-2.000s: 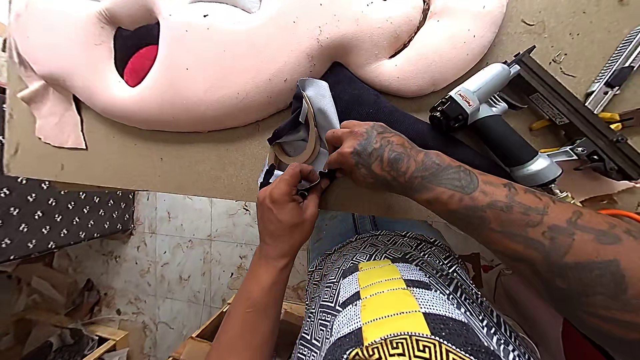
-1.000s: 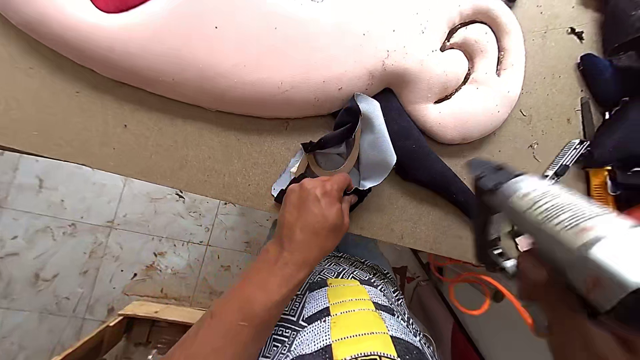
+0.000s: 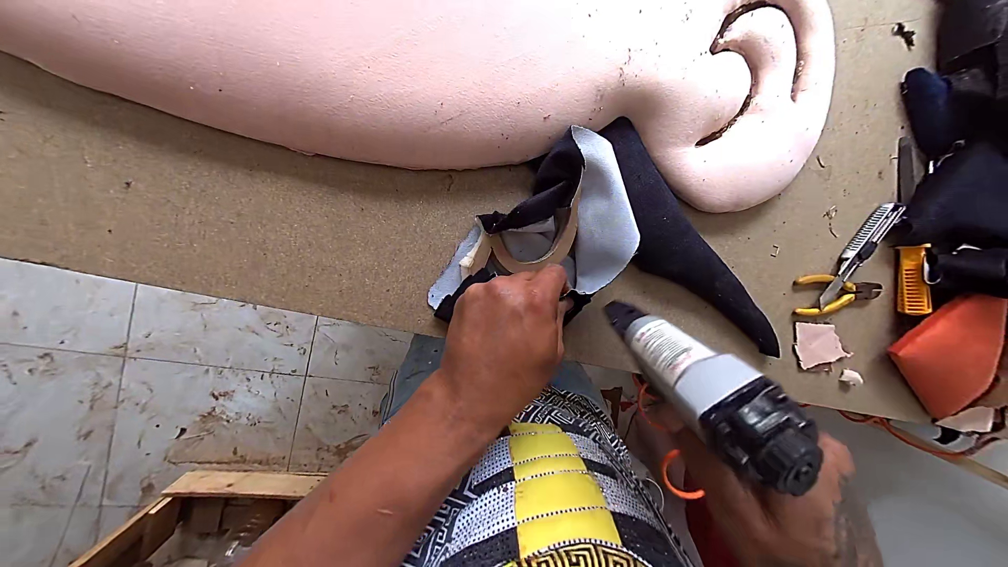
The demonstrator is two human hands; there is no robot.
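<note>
My left hand (image 3: 508, 327) grips the near edge of a small curved frame (image 3: 535, 256) partly wrapped in dark fabric with a pale grey backing (image 3: 606, 213). The piece rests at the front edge of the board-topped table. My right hand (image 3: 787, 504) is closed around a pneumatic stapler (image 3: 701, 386), which hides most of the fingers. The stapler's dark nose points toward the wrapped piece, a little to its right and apart from it. A dark, tapering padded piece (image 3: 693, 244) lies just behind and to the right.
A large pink padded form (image 3: 394, 87) spans the back of the table (image 3: 236, 213). At right lie a utility knife (image 3: 862, 244), yellow-handled cutters (image 3: 839, 295), an orange piece (image 3: 953, 354) and dark material (image 3: 965, 189). An orange hose (image 3: 681, 476) hangs below; a wooden crate (image 3: 244, 484) stands on the floor.
Two seconds ago both my hands were on the wrapped piece and the stapler lay on the table. My right hand now holds the stapler near the piece. The view has shifted.
</note>
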